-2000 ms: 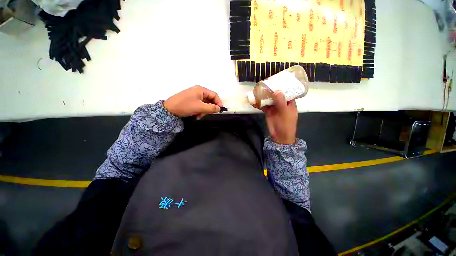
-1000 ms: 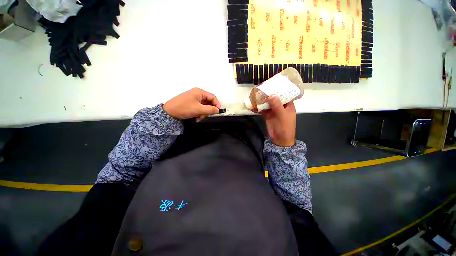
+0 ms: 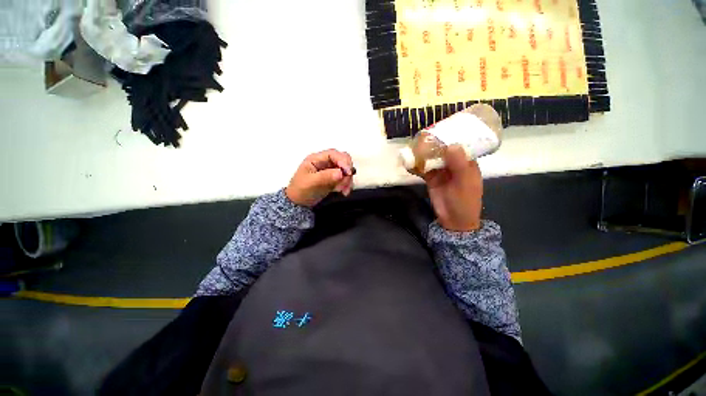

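My left hand (image 3: 319,178) is at the table's front edge, thumb and fingertips pinched on a small black strip (image 3: 352,171), of which only a dark speck shows. My right hand (image 3: 457,189) holds a glue bottle (image 3: 462,138) with a white label, tilted so its pale nozzle points down left toward the left hand; the two are apart. Behind the bottle lies a yellow board (image 3: 488,54) with red print, bordered on the left, front and right by rows of black tabs (image 3: 542,110). The bottle overlaps part of the front row in view.
A tangled pile of black strips (image 3: 166,93) lies at the upper left of the white table (image 3: 263,100). Beside it are a small open box (image 3: 76,73), crumpled white wrapping (image 3: 120,42) and a clear plastic bag (image 3: 166,11). A metal-framed stand is on the floor at right.
The view has turned left, showing more of the pile and box. My left fingers have curled and the black piece shows less. The bottle stays in my right hand, tilted.
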